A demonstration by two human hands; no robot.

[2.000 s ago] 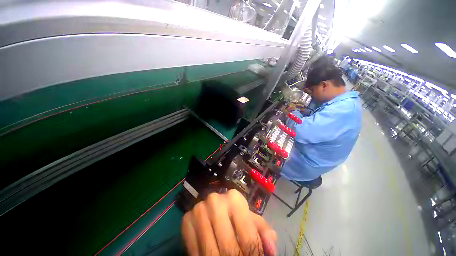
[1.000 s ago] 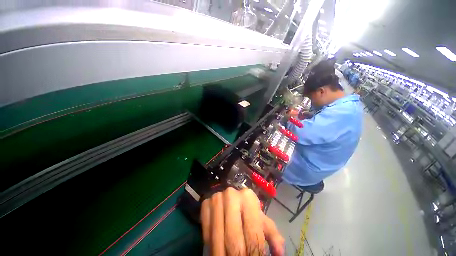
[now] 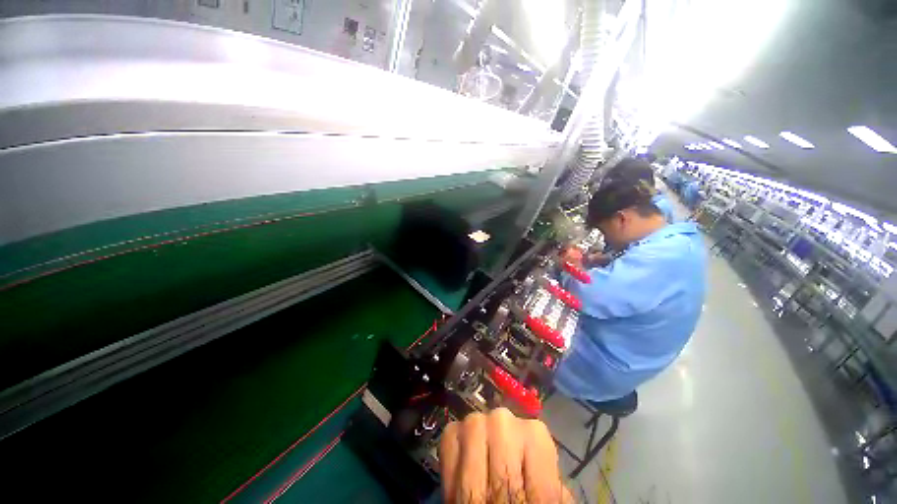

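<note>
My left hand point(image 3: 504, 458) is at the bottom edge, cut off by it, back of the hand up and fingers curled. It is at the near end of a row of black test fixtures point(image 3: 460, 369), just below the nearest red clamp handle point(image 3: 515, 391). The fingertips and anything under them are hidden. Several more red handles point(image 3: 545, 332) run away from me along the row. My right hand is not in view.
A green conveyor belt point(image 3: 295, 364) with metal rails lies left of the fixtures. A black box-like object point(image 3: 433, 246) stands near it. A person in a blue smock point(image 3: 639, 300) sits on a stool at the right. Another person is partly visible behind.
My left hand has moved right and lower in the picture, and less of it shows. The view has shifted a little. The seated person leans slightly further forward.
</note>
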